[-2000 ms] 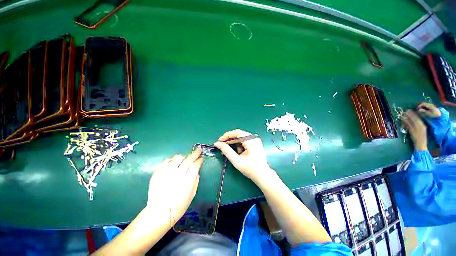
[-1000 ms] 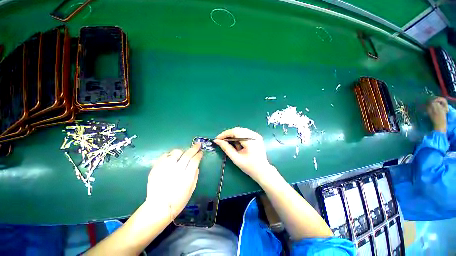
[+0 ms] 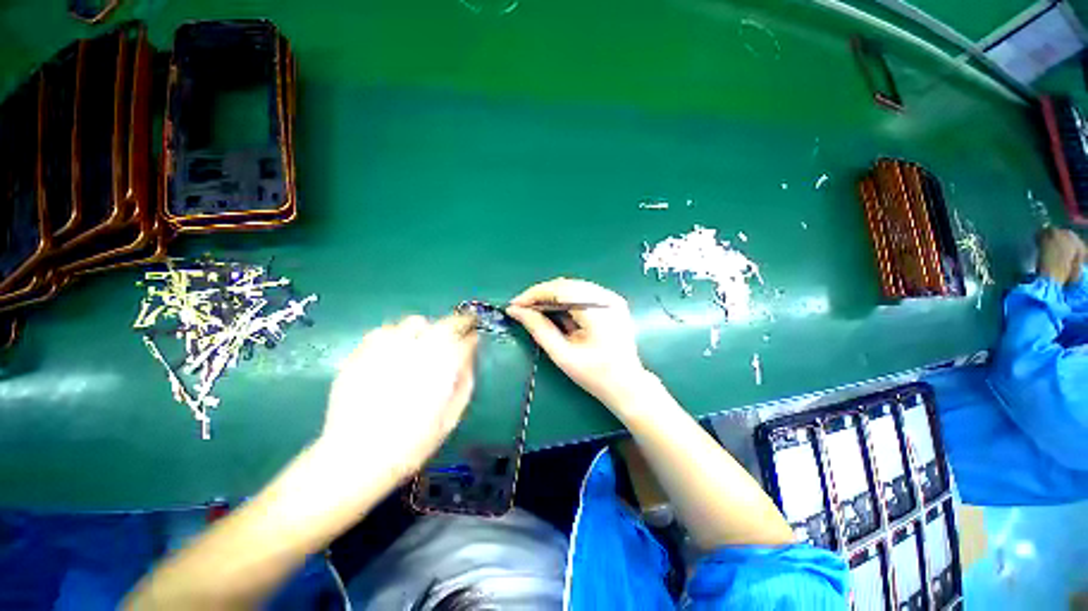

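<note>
A phone middle frame [image 3: 483,468], black with an orange edge, lies over the bench's front edge, its near end toward my body. My left hand [image 3: 400,388] is at its left side, fingertips at the far end, covering much of the left edge; whether it grips the frame is hidden. My right hand [image 3: 581,340] holds dark slim tweezers [image 3: 582,307] like a pen, tips at the frame's far end. The small part at the tips is too small to tell.
Loose flex pile [image 3: 215,322] at left, stacked frames [image 3: 227,125] behind it. White scraps [image 3: 706,265] right of my hands. Smaller frame stack [image 3: 913,229] and a neighbour's hands [image 3: 1058,254] at right. Parts tray [image 3: 861,483] low right. Far tray [image 3: 1065,155] at far right.
The view has shifted, so the bench things sit higher in the picture. My left hand has lifted somewhat, its fingers more bunched at the frame's far end. The right hand keeps the tweezers there.
</note>
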